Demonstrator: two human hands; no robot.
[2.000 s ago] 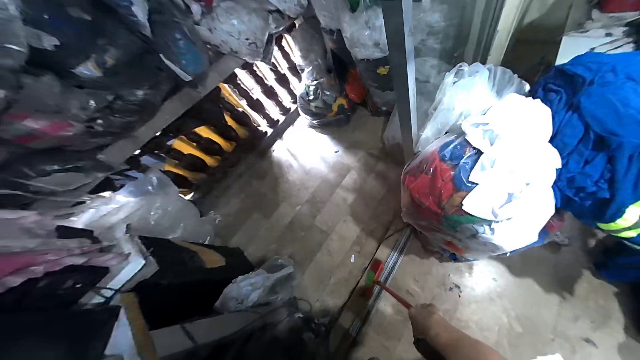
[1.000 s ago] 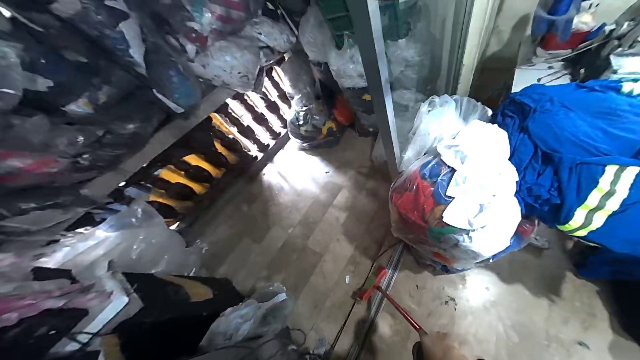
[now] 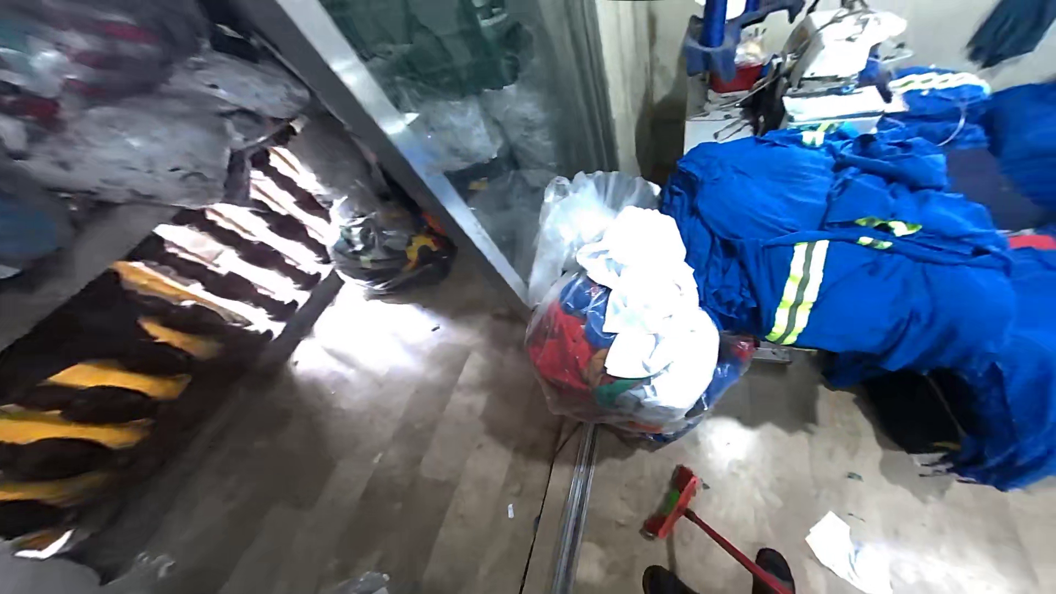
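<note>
A red broom head [image 3: 672, 502] with a bit of green rests on the floor just right of the metal door track. Its red handle [image 3: 730, 544] slants down to the lower right and leaves the frame between two dark shoes [image 3: 774, 569]. Neither my left hand nor my right hand shows now, so the grip on the handle is hidden. Beyond the broom stands a clear plastic bag [image 3: 569, 355] full of coloured cloth, with white cloth [image 3: 652, 305] heaped on top.
Blue garments with reflective strips [image 3: 891, 289] pile up at the right, by a sewing machine [image 3: 850, 45]. A metal-framed glass door [image 3: 462, 206] stands behind the bag. The metal track [image 3: 575, 511] crosses the floor. Yellow-and-dark slatted structure [image 3: 115, 379] lines the left. White scrap [image 3: 846, 549] lies lower right.
The view has swung right. The broom head has moved from on the track to the floor right of it. The hand seen on the handle earlier is out of view.
</note>
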